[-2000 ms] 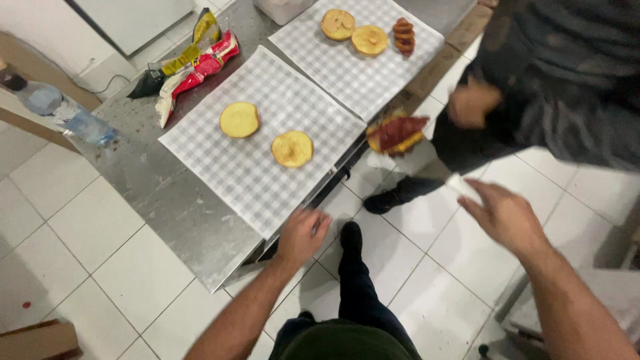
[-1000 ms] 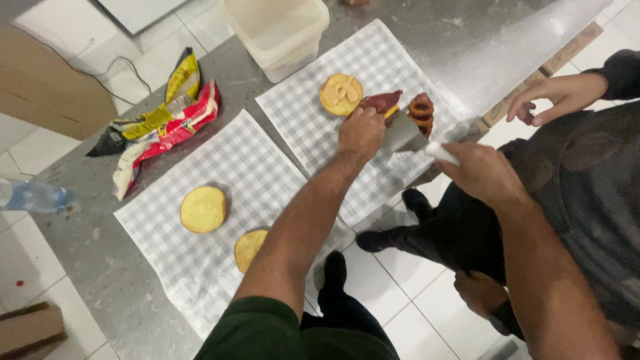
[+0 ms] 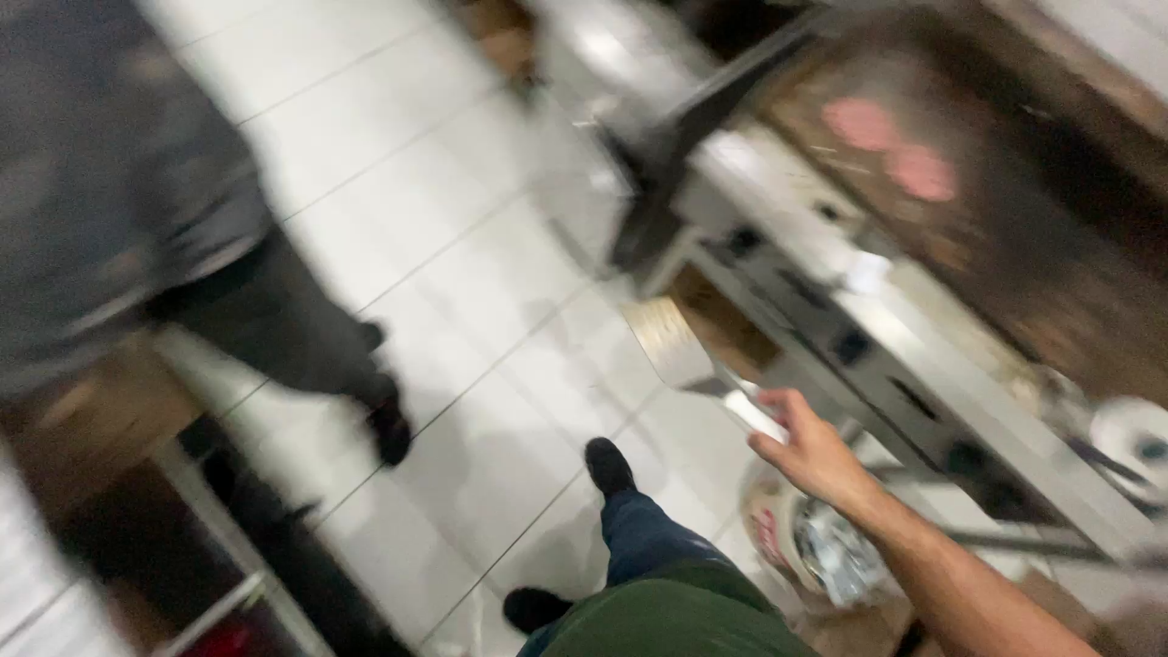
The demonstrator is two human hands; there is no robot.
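My right hand [image 3: 803,447] grips the white handle of a metal spatula [image 3: 671,342], whose wide blade points up and left over the floor, near the front of a griddle. The blade looks smeared. On the dark griddle plate [image 3: 1022,274] lie two pink, round patties [image 3: 860,123], close together at the upper part of the view. My left hand is out of view. The picture is blurred, so fine details are hidden.
The griddle's metal front edge [image 3: 967,374] runs along the right. Below it stands a round bucket [image 3: 776,538] holding crumpled material. A person in dark clothes [image 3: 119,201] stands at the left, beside a counter. White tiles [image 3: 474,301] cover the floor.
The view has swung widely from the counter with buns to the griddle. My right hand still holds the spatula. My left hand, at the food one second ago, has left the view.
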